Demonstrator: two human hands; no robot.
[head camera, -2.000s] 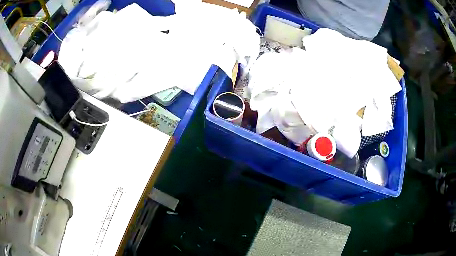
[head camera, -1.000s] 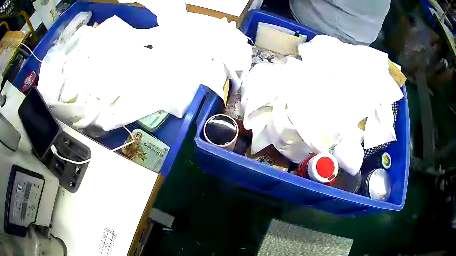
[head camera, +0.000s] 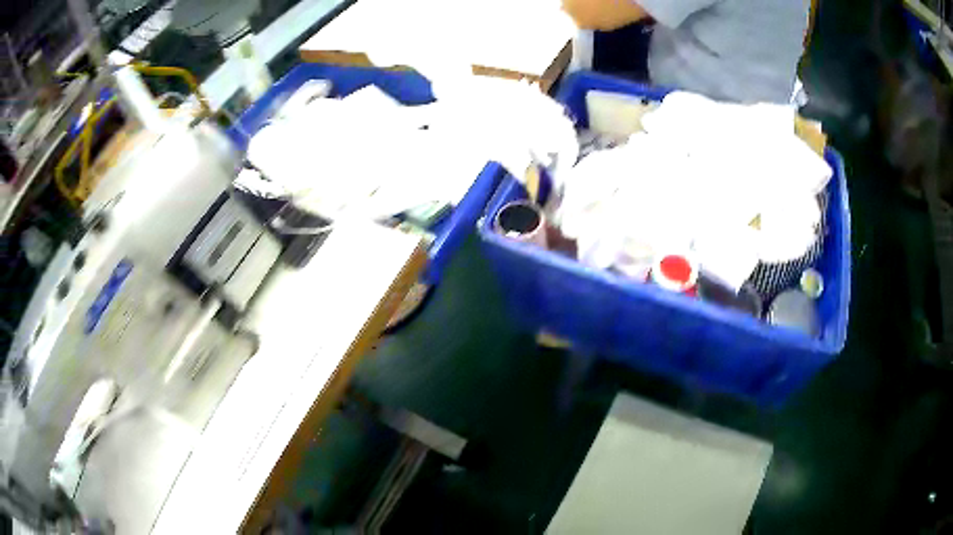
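Note:
Neither of my hands is in the picture. A blue plastic crate (head camera: 648, 336) stands in front of me, heaped with white cloth (head camera: 695, 188). A round item with a red centre (head camera: 675, 274) and an open-ended tube or cone (head camera: 519, 222) stand along its near side. A second blue crate (head camera: 470, 222) to the left also holds heaped white cloth (head camera: 355, 152). The view is somewhat blurred.
A cream-white sewing machine (head camera: 141, 272) stands at the left on a white table (head camera: 303, 355) with a wooden edge. A pale flat plate (head camera: 664, 470) lies low at the bottom. Another person's arm (head camera: 606, 13) and grey-blue clothing (head camera: 726, 52) show at the top.
The view has swung left and blurred, so the crates appear farther right and more of the sewing machine shows. The other person's arm has come into view at the top.

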